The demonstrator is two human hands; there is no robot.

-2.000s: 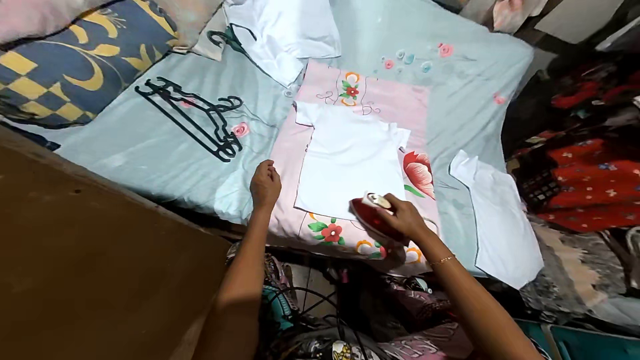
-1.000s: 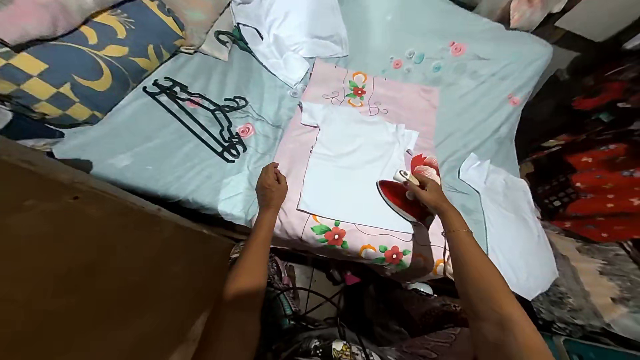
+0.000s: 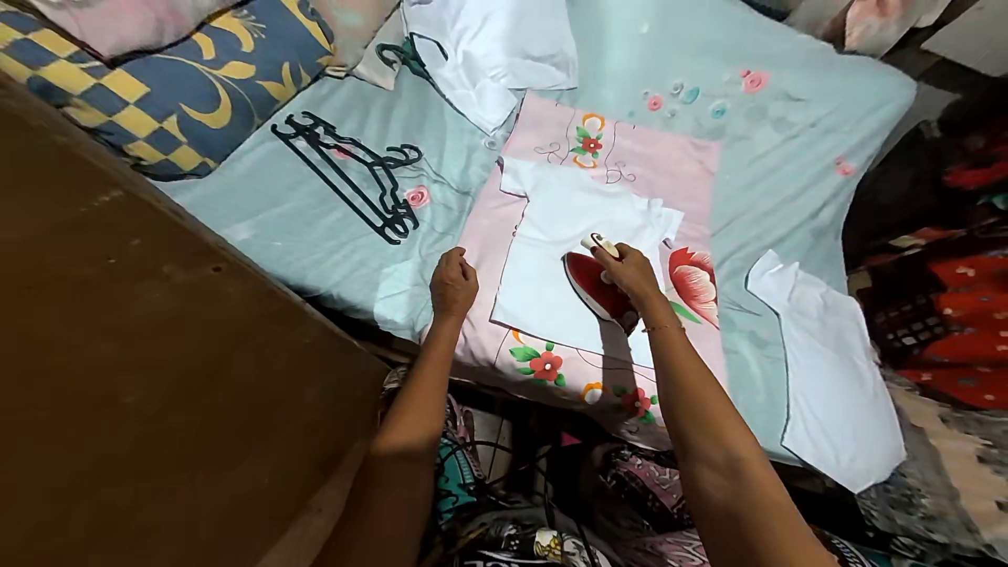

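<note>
My right hand [image 3: 628, 276] grips the pale handle of a red clothes iron [image 3: 592, 285], which is over the lower middle of a white short-sleeved shirt [image 3: 543, 244]. The shirt lies spread on a pink floral cloth [image 3: 693, 173] on the bed. Whether the soleplate touches the fabric cannot be told. My left hand [image 3: 454, 283] is closed with nothing visible in it, at the left edge of the pink cloth, beside the shirt and apart from it.
Black plastic hangers [image 3: 346, 177] lie on the light green bedsheet [image 3: 307, 252]. A white garment with a dark green hanger [image 3: 405, 59] is beyond them. Another folded white garment [image 3: 827, 370] is at the right. A patterned pillow [image 3: 197, 94] sits upper left, a brown panel [image 3: 157, 354] below it.
The iron in my right hand has moved from the shirt's right side to its lower middle. My left hand remains near the cloth's left edge.
</note>
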